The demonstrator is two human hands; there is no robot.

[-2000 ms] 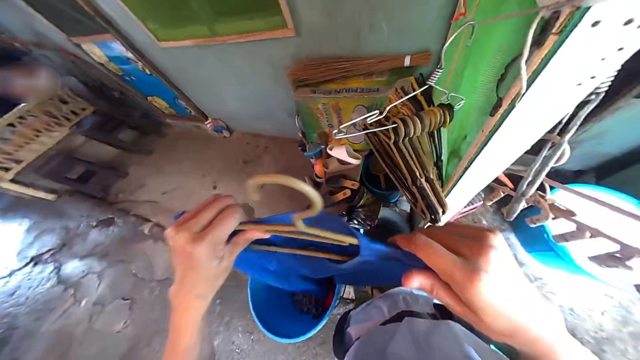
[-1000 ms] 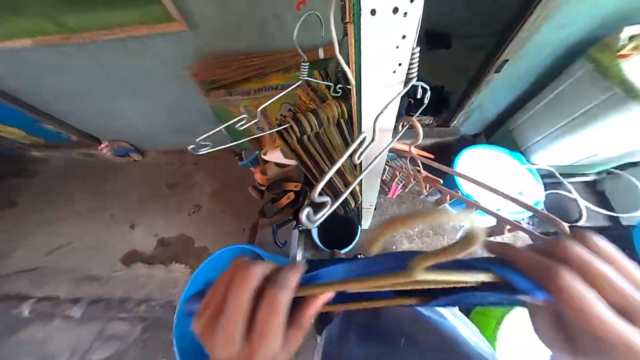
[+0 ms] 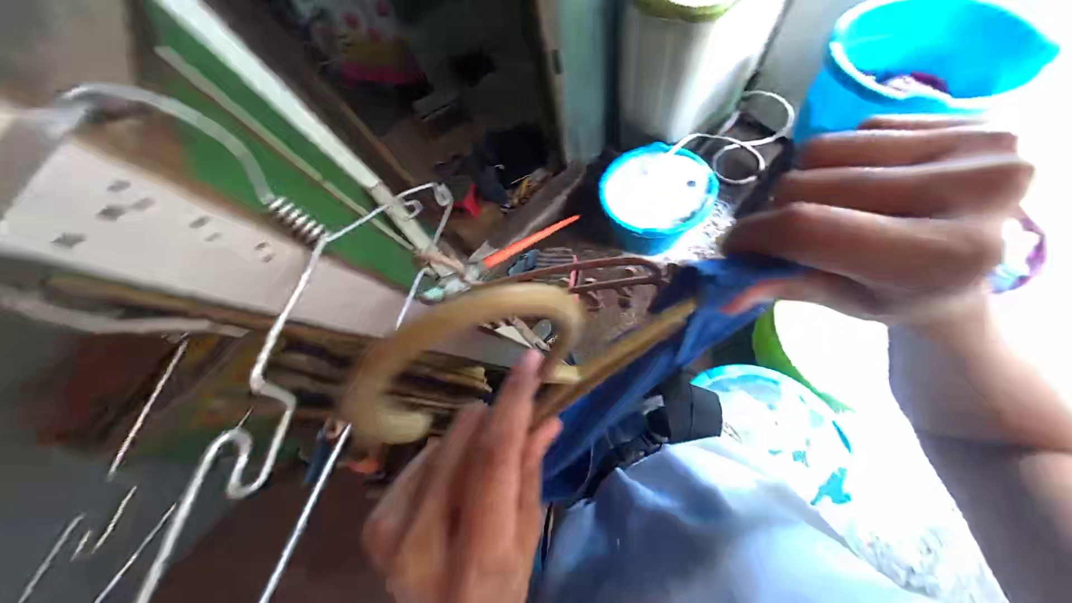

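A blue garment [image 3: 615, 406] hangs on a tan clothes hanger [image 3: 469, 314], whose curved hook points up and to the left, blurred by motion. My right hand [image 3: 888, 218] grips the garment at the hanger's far right end, fingers closed over the cloth. Beside the base of the hook, my left hand [image 3: 477, 486] is at the garment's left side with its fingers raised; the blur and the hand's angle hide whether it grips the hanger.
Wire hangers [image 3: 276, 368] hang at the left by a white perforated post [image 3: 167, 218]. Behind are a small blue bucket [image 3: 649, 239], a large blue tub [image 3: 825, 92] and a clip hanger [image 3: 615, 276]. A blue-rimmed basin [image 3: 775, 410] stands near my lap, by a green container [image 3: 775, 347].
The view has swung far to the right. The garment and hanger, level between my hands a second ago, now slant up toward my right hand.
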